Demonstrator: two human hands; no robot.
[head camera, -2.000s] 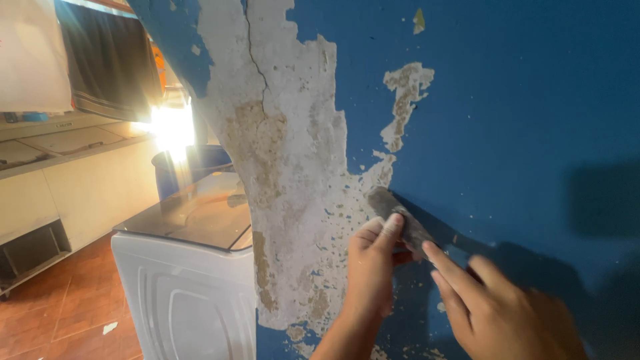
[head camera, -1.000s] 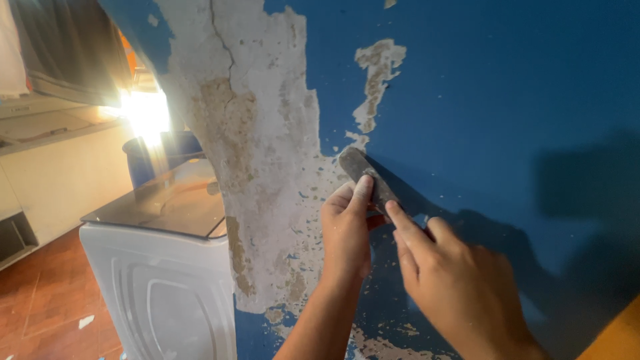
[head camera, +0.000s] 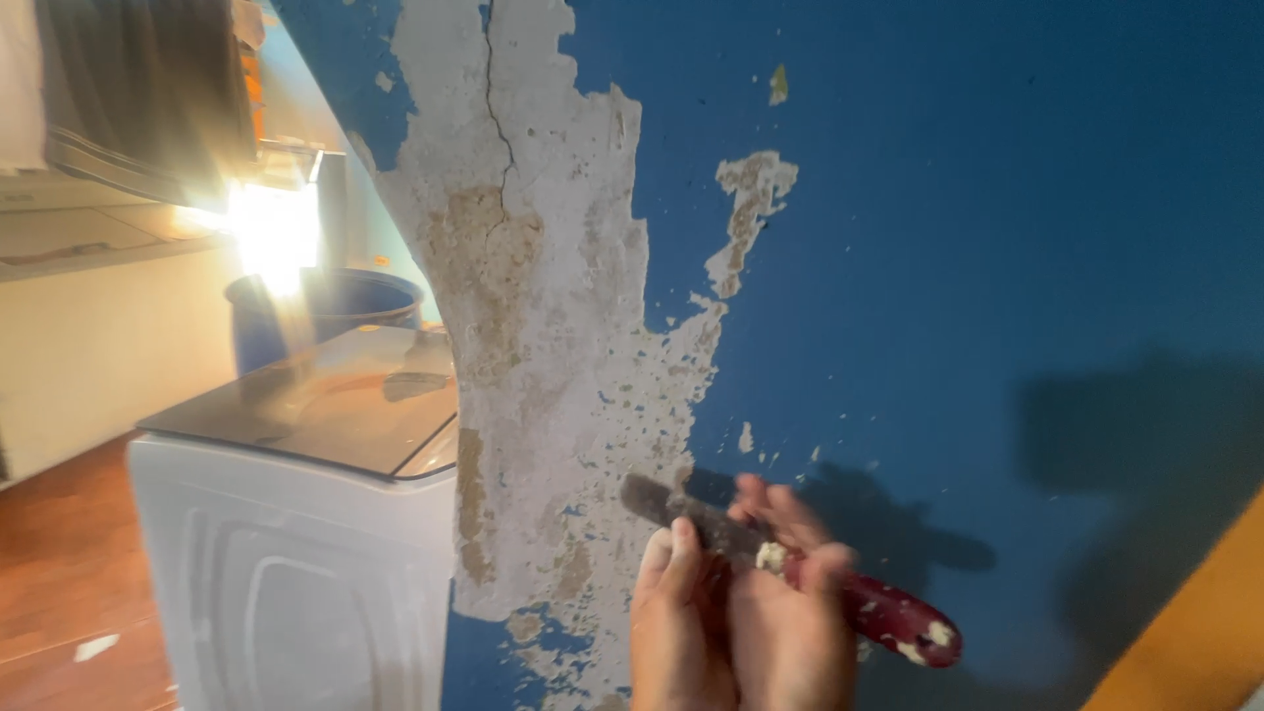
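A scraper (head camera: 716, 525) with a worn metal blade and a dark red, paint-spattered handle lies slanted across both hands, its blade tip by the peeled patch of the wall. My left hand (head camera: 681, 602) grips the blade between thumb and fingers. My right hand (head camera: 795, 592) is beside it at the base of the handle, fingers partly spread and blurred, the thumb near the handle; how firmly it holds is unclear. Behind them the blue painted wall (head camera: 938, 247) has a large area of bare, cracked plaster (head camera: 583, 296) and a smaller bare patch (head camera: 750, 212) above.
A white washing machine (head camera: 296, 583) with a dark glass lid stands left of the wall's edge, a blue barrel (head camera: 370, 296) behind it. Dark cloth (head camera: 148, 89) hangs at the upper left near a bright light. A pale flake (head camera: 96, 647) lies on the reddish floor (head camera: 59, 563).
Both hands and the scraper have moved down the wall. The right hand has turned its palm up, and the red handle, covered before, now shows.
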